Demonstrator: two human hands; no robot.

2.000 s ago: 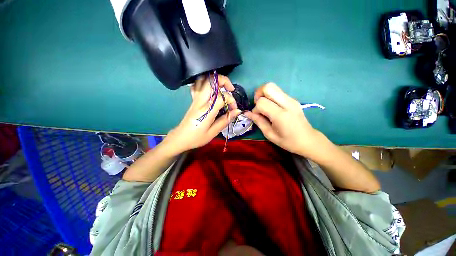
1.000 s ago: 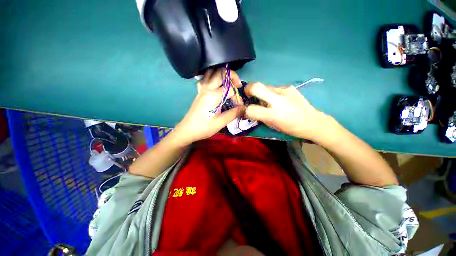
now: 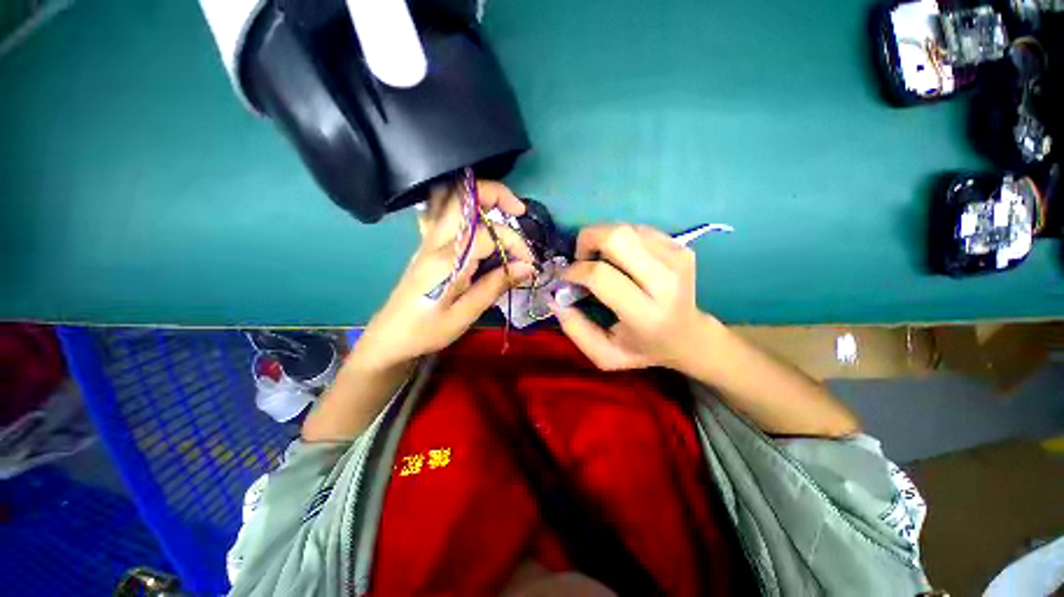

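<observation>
The glossy black housing (image 3: 408, 128) lies at the upper left with its open end towards me. The wire harness (image 3: 470, 216) of purple, white, orange and red wires hangs from it over my left fingers. My left hand (image 3: 438, 280) is shut on the camera front module (image 3: 525, 303), a black shell with a silver-white back, near the bench edge. My right hand (image 3: 636, 292) has its fingertips at the module and wire ends. A slim pale tool (image 3: 704, 232) sticks out behind the right hand. The fingers hide the exact contact with the wires.
Several black front modules (image 3: 986, 224) lie at the right of the green bench (image 3: 723, 140). A flat white antenna (image 3: 387, 44) lies over the housing. A blue mesh crate (image 3: 198, 432) with white and black parts stands below left. Brown cardboard (image 3: 805, 350) is below right.
The housing, hands and module first shift right in the picture, then back left, mostly with the view. The right thumb is now lower and further from the other fingers.
</observation>
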